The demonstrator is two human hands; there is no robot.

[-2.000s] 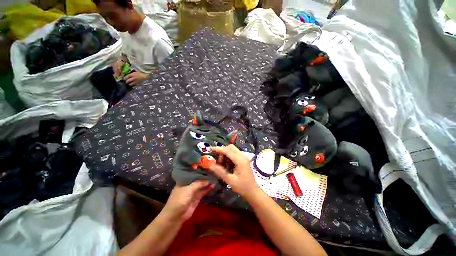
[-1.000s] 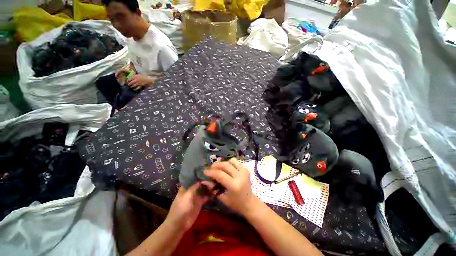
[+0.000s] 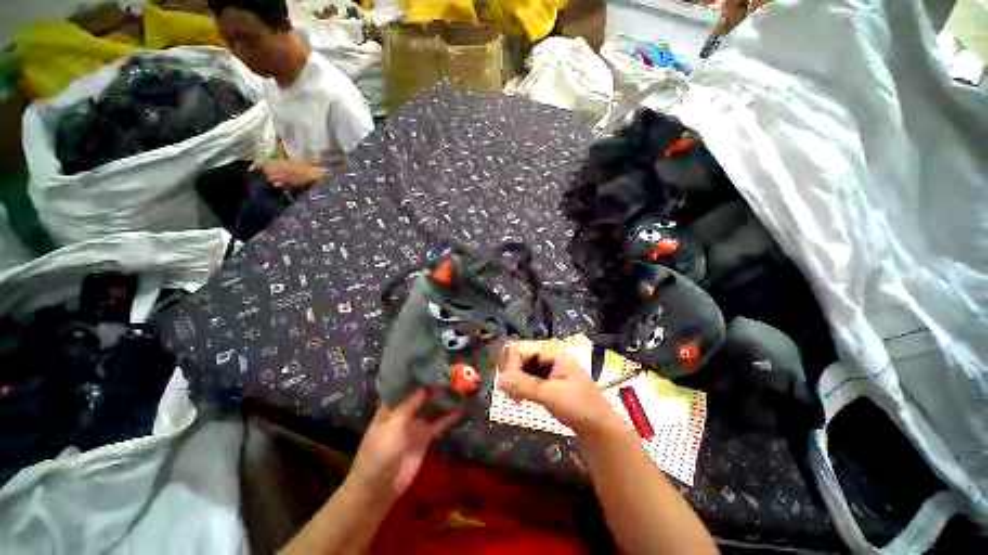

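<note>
A grey plush bag (image 3: pixel 417 345) with a cat-like face, an orange-red ear at its top and an orange-red nose patch stands tilted at the table's near edge. Its black strap (image 3: pixel 520 260) lies loose behind it on the cloth. My left hand (image 3: pixel 399 439) holds the bag at its lower edge. My right hand (image 3: pixel 547 379) is off the bag, just right of it, over the paper, with its fingers curled. Whether its fingertips hold anything small is too blurred to tell.
A red tool (image 3: pixel 637 413) lies on dotted paper sheets (image 3: pixel 680 434). A pile of grey bags (image 3: pixel 693 314) lies at the right beside a big white sack (image 3: pixel 834 195). White sacks of dark bags (image 3: pixel 206 255) stand at the left. A person (image 3: pixel 314 108) sits across the table.
My right hand has left the bag's face and moved right, over the paper. The bag has turned so its face points more to the right. My left hand still holds it.
</note>
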